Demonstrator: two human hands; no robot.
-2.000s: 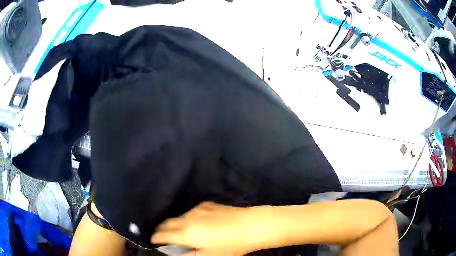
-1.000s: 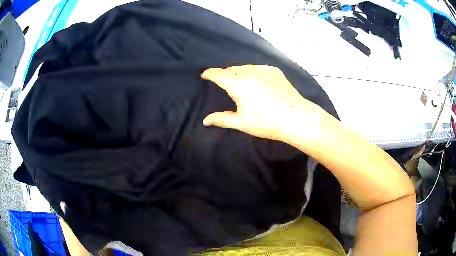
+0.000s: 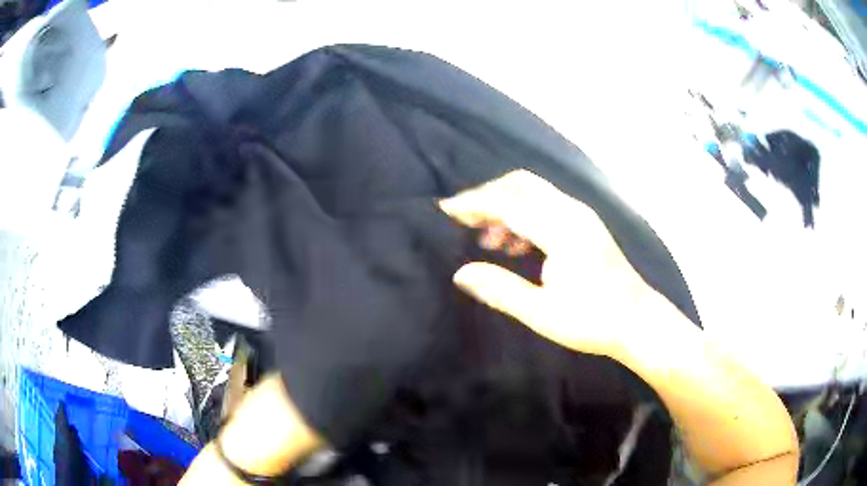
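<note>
A large black garment piece (image 3: 380,275) lies over the white machine table and hangs over its front edge, blurred at the lower middle. My right hand (image 3: 542,256) is over its right part, thumb and forefinger apart, the other fingers curled; no cloth shows pinched between them. My left hand (image 3: 271,422), with a dark band at the wrist, is at the lower left edge of the cloth. Its fingers are hidden by the cloth, so its grip cannot be told.
Small black cut pieces (image 3: 789,166) lie near the needle area at the upper right. The sewing machine's blue stripe is blurred behind them. A blue crate (image 3: 76,418) with dark cloth stands at lower left. A white thread (image 3: 841,437) hangs at lower right.
The garment's left part has dropped from a spread bulge into narrower folds, uncovering the floor. My left hand shows more. My right hand sits lower and further right in the shifted view.
</note>
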